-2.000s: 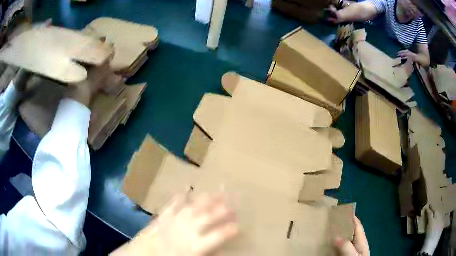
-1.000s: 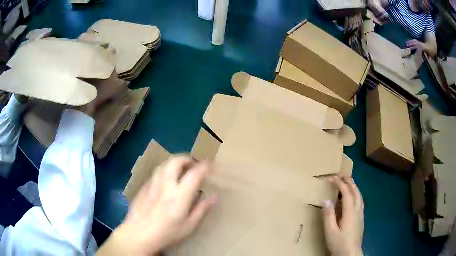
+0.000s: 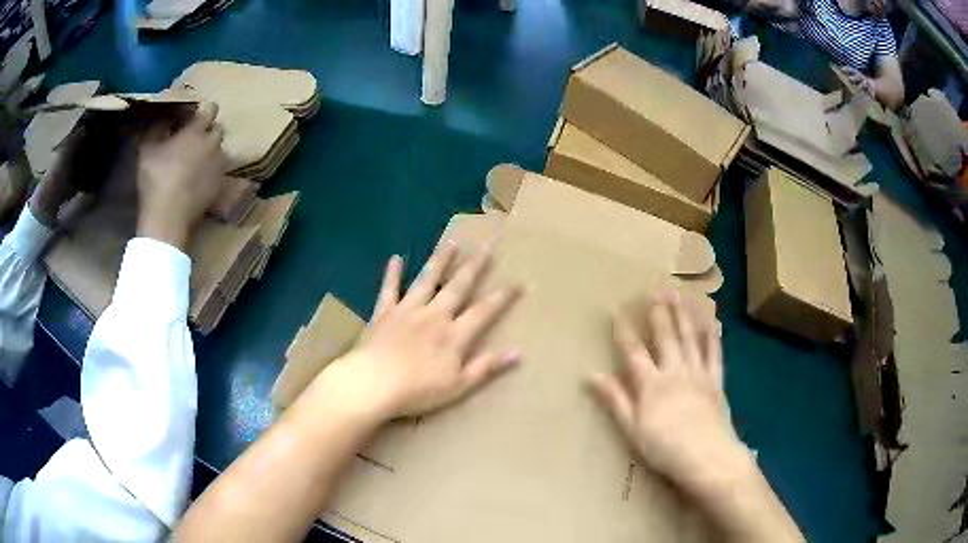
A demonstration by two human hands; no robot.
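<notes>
A flat brown box blank [image 3: 552, 424] lies in front of me, its rounded ears and front flap at the far end. My left hand [image 3: 430, 339] rests palm down on its left side with the fingers spread. My right hand [image 3: 674, 387] lies palm down on its right side, fingers apart and slightly blurred. Neither hand grips anything. The blank's near end runs out of the picture. A piece of folded card [image 3: 318, 345] sticks out left of my left forearm.
Closed mailer boxes [image 3: 658, 119] are piled beyond the blank, and another closed box [image 3: 796, 255] stands to the right. Card blanks [image 3: 923, 371] lie at far right. At left, a person in white sleeves [image 3: 143, 350] handles card beside a blank stack [image 3: 249, 106]. A pale post [image 3: 436, 53] stands ahead.
Both hands have moved forward onto the blank and lie flatter, fingers spread. The blank's side parts are now mostly covered. The neighbour's raised card has tilted edge-on.
</notes>
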